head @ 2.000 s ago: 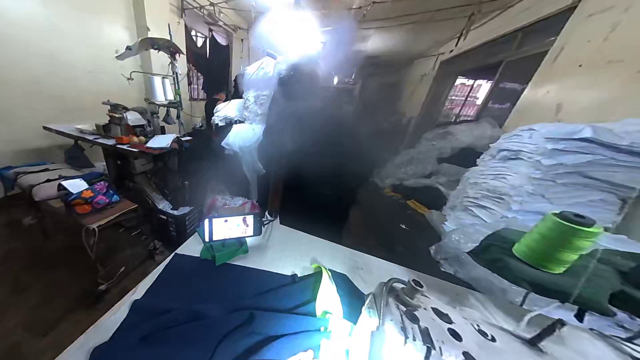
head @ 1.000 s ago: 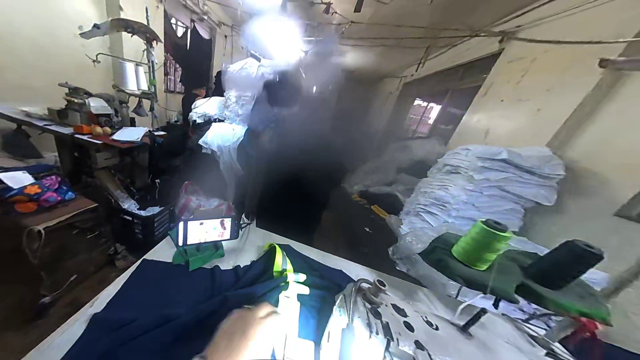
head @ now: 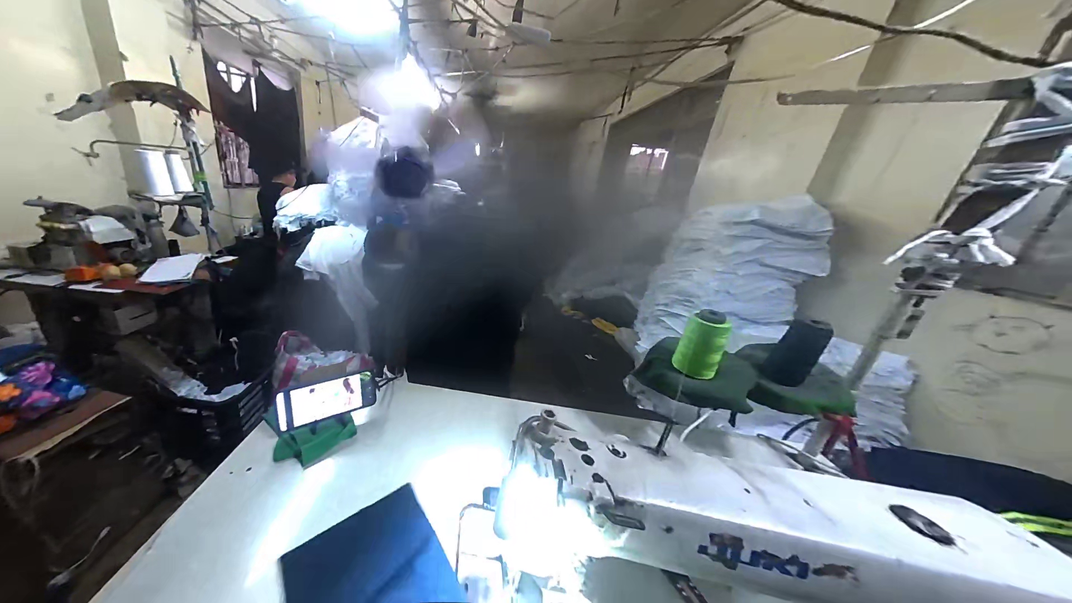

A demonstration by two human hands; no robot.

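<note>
A white Juki sewing machine point(head: 754, 519) stands on the white table point(head: 394, 435), with a bright lamp glare at its needle end. Dark blue fabric point(head: 368, 553) lies left of the needle end, cut off by the lower frame edge. Neither of my hands shows in the view of now. A smartphone point(head: 325, 402) with a lit screen leans on green cloth point(head: 314, 444) at the table's far left corner. Behind the machine stand a neon green thread cone point(head: 702, 345) and a dark thread cone point(head: 798, 352).
Tall stacks of white fabric point(head: 737, 260) rise by the right wall. A black crate point(head: 218, 419) sits on the floor left of the table. Another machine table point(head: 109, 285) stands at the left. A person point(head: 272, 201) is in the back. Dark fabric with neon stripes point(head: 963, 481) lies behind the machine at right.
The view has swung right. The hand that was on the blue fabric near the needle is out of view. The fabric's wide spread and neon strip left of the machine no longer show there.
</note>
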